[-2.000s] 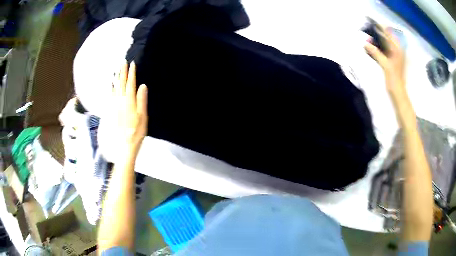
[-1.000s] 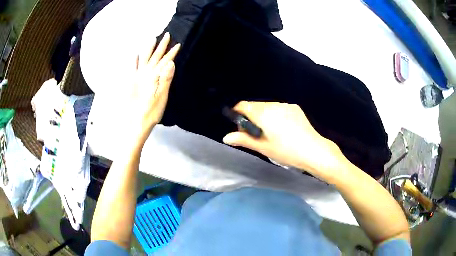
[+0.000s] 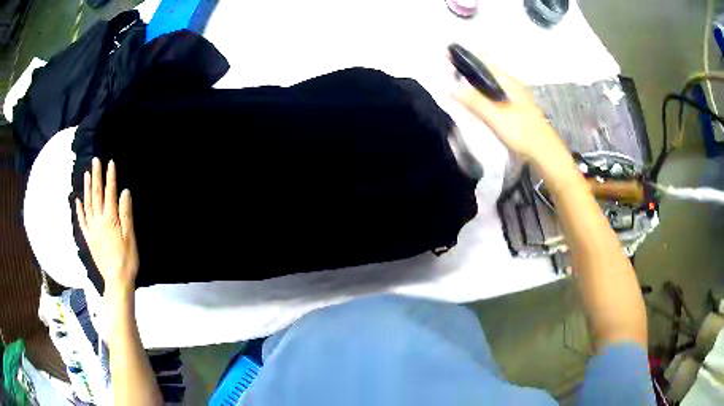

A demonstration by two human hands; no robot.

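Observation:
A black garment [image 3: 278, 182] lies spread flat over the white pressing board [image 3: 49, 210], whose rounded left end shows. My left hand [image 3: 109, 230] rests flat, fingers apart, on the garment's left part. My right hand [image 3: 508, 111] is raised near the garment's right end and holds a black elongated item [image 3: 476, 73]; its lower part is hidden by the hand, and I cannot tell what it is. A blurred greyish patch shows at the garment's right edge.
The steam iron [image 3: 615, 190] with its wooden handle is on the grey rest [image 3: 591, 119] at right, partly behind my right forearm. A loose black heap [image 3: 71, 87] lies at far left. A pink item [image 3: 462, 6] and round dark container [image 3: 546, 9] are at top. A blue basket [image 3: 238, 381] is below.
My right hand has moved from over the garment to beyond its right end, still holding the black item. The view has shifted right. My left hand stays at the garment's left part.

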